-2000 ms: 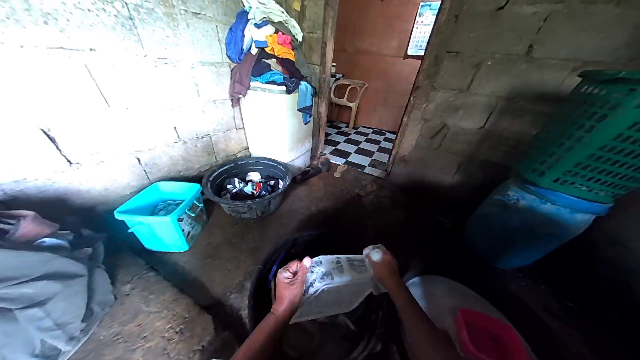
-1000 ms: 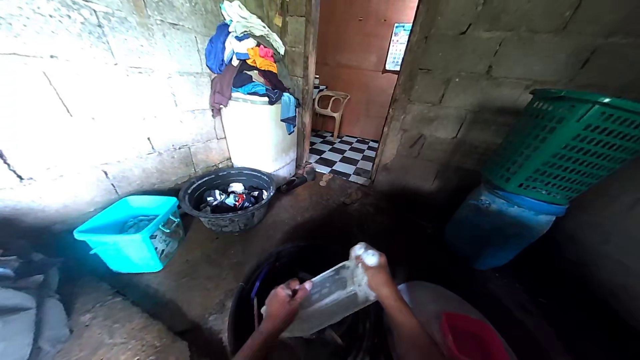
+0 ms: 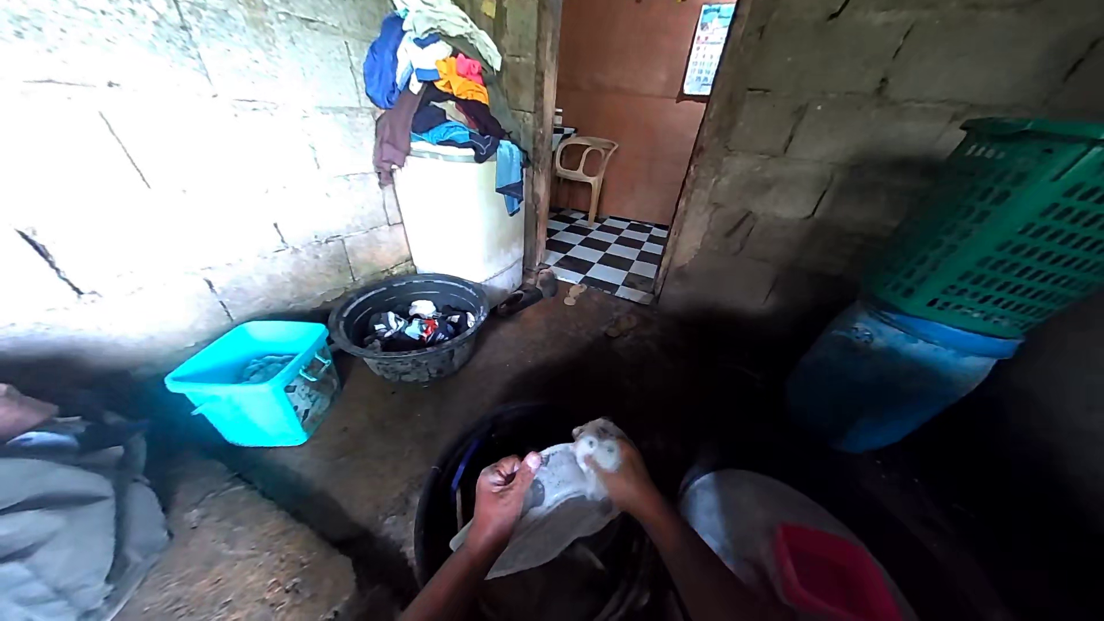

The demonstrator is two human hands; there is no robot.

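A thin, pale wet cloth (image 3: 556, 509) with grey marks hangs between my hands over a dark round tub (image 3: 431, 500). My left hand (image 3: 504, 496) grips one part of it, thumb uppermost. Bunched cloth and white suds or soap lie at my right hand (image 3: 621, 470), which is closed around them; which of the two is too blurred to tell. The tub's inside is dark, and its contents are hard to make out.
A black basin (image 3: 410, 366) of clothes and a turquoise bin (image 3: 259, 401) stand ahead left. Clothes top a white drum (image 3: 461, 216) beside the doorway. A green basket (image 3: 992, 233) rests on a blue drum (image 3: 888, 375) at right. A red container (image 3: 832, 573) sits on a pale round surface (image 3: 746, 517) near my right arm.
The cloth, stretched fairly flat between my hands two seconds ago, now sags, with its lower edge hanging loose. My hands have come closer together. Both still hold it.
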